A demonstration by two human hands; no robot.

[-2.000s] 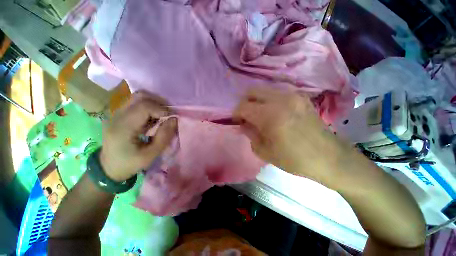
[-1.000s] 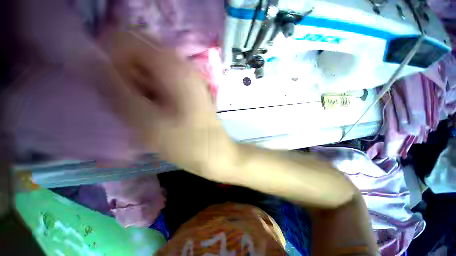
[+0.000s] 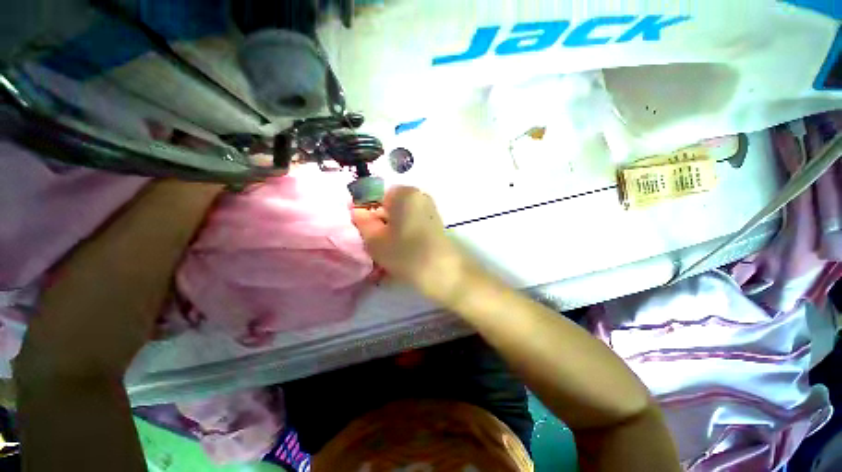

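The pink garment piece [image 3: 282, 263] lies on the white machine bed [image 3: 545, 230] at the left, under and in front of the needle area. The sewing machine [image 3: 406, 64] stands over it, with dark metal parts above the cloth. My right hand [image 3: 406, 235] is at the cloth's right edge, beside a small grey round knob [image 3: 367, 190], with its fingers bent on the edge. My left forearm reaches up along the cloth's left side. The left hand [image 3: 198, 182] is mostly hidden behind the machine's metal bar, so its fingers cannot be made out.
A yellow printed label [image 3: 669, 182] is on the bed at the right. A pale cable [image 3: 766, 212] crosses there. Pink-lilac pieces [image 3: 720, 359] are heaped at lower right. More pink cloth [image 3: 231, 419] and a green sheet [image 3: 175, 447] lie below the table edge.
The view has moved from the raised cloth to close over the machine. The pink cloth has come down onto the bed near the needle, and my right hand is now at its edge.
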